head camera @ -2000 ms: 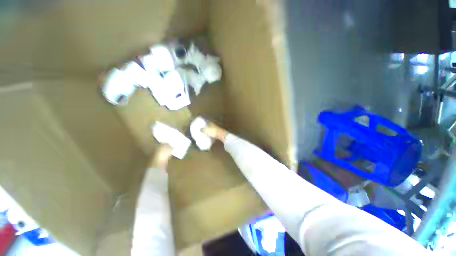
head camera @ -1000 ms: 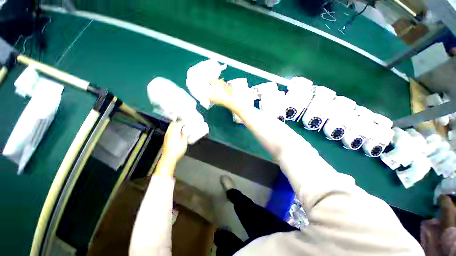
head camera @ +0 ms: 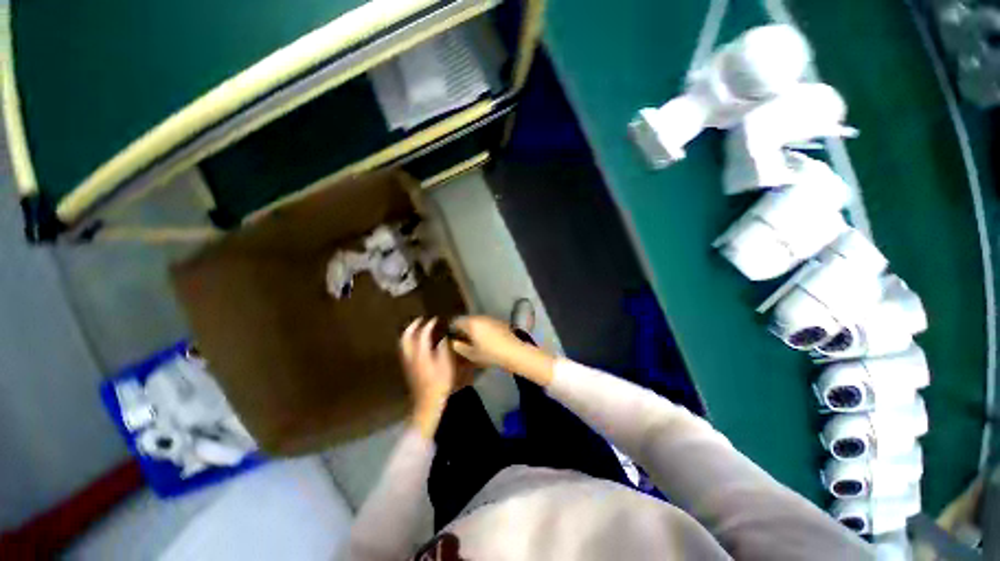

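Observation:
My left hand [head camera: 428, 359] and my right hand [head camera: 490, 342] are close together in front of my body, over the near edge of the open brown cardboard box [head camera: 296, 384]. The fingers are bent; whether anything small is between them cannot be told. White security cameras [head camera: 378, 263] lie jumbled in the box. On the green bench [head camera: 702, 296] at the right, a row of white security cameras [head camera: 847, 389] stands with black lens faces turned toward me. At its far end several white units [head camera: 757, 77] lie at mixed angles.
A blue plastic bin [head camera: 181, 427] with loose white parts stands left of the box. A yellow-tube cart [head camera: 252, 121] with a green top stands beyond the box, with a ribbed pale item [head camera: 433, 71] on its lower shelf. My shoe [head camera: 523, 316] is on the floor.
The view has turned from the bench to the box. My hands have let go of the two white cameras, left the bench and come together over the box edge.

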